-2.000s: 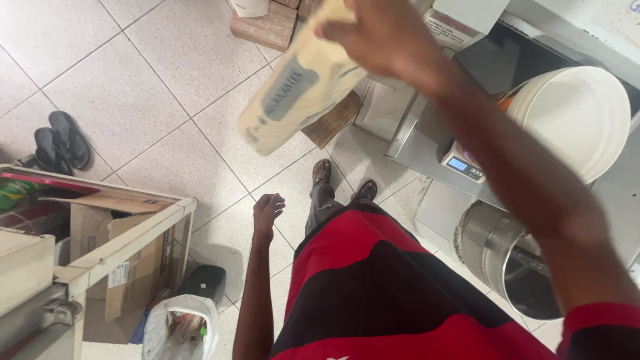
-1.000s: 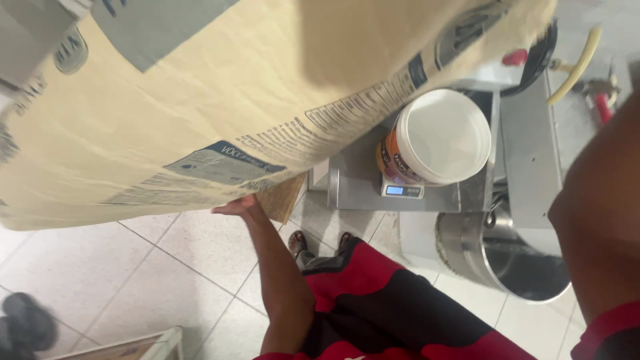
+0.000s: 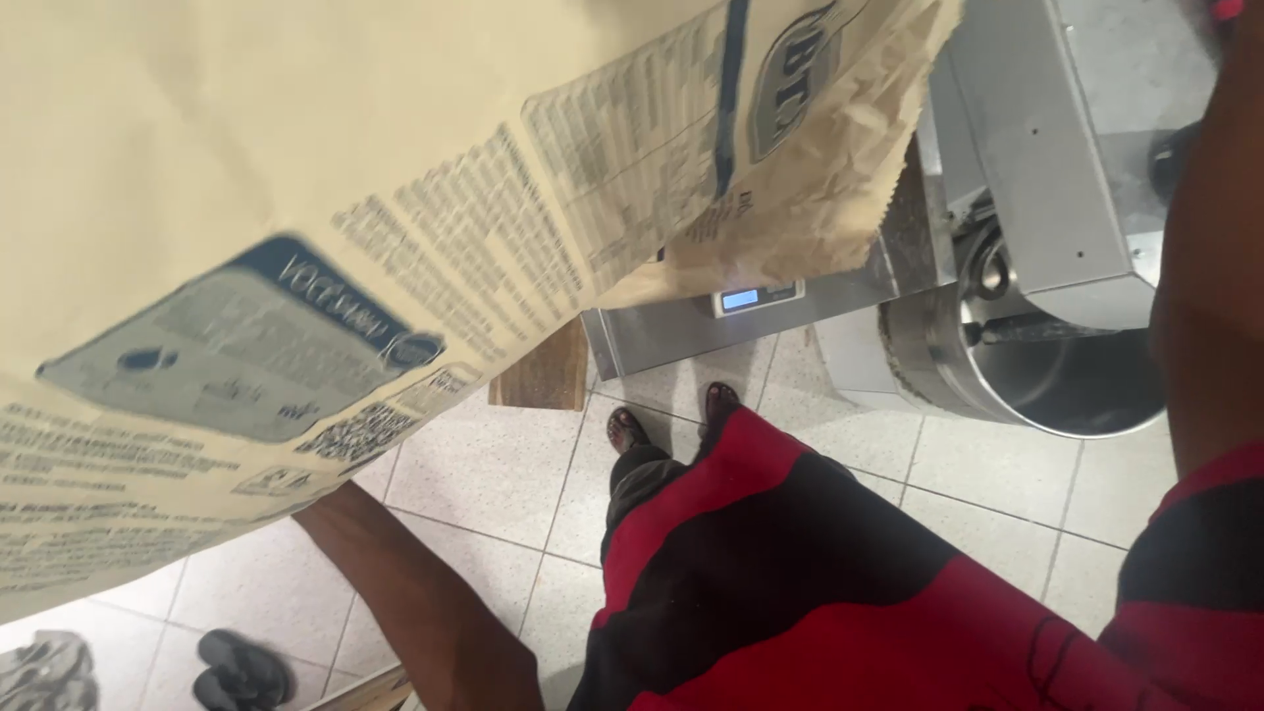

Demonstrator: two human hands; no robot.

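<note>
A large paper sack [image 3: 425, 197] with blue print fills the upper left of the view, tilted, its crumpled jagged-edged end at the right. My left forearm goes up beneath the sack's lower edge, and the hand itself is hidden behind the paper. My right arm rises along the right edge of the view; its hand is out of sight. Beside the sack's lower edge, a digital scale [image 3: 758, 297] with a lit display sits on a steel table [image 3: 671, 336]. The sack's open-looking end covers the area above the scale, where the white bucket is hidden.
Right of the table stands a machine with a round steel bowl [image 3: 1066, 375] and a metal housing [image 3: 1047, 148]. A wooden block [image 3: 543, 370] is by the table's left end. Black sandals [image 3: 240, 671] and a crumpled grey cloth-like thing [image 3: 47, 673] lie at lower left on the tiled floor [image 3: 474, 474].
The sack, held low over the floor two seconds ago, was raised and now covers the white bucket on the scale. My left hand, empty and visible at first, has gone under the sack.
</note>
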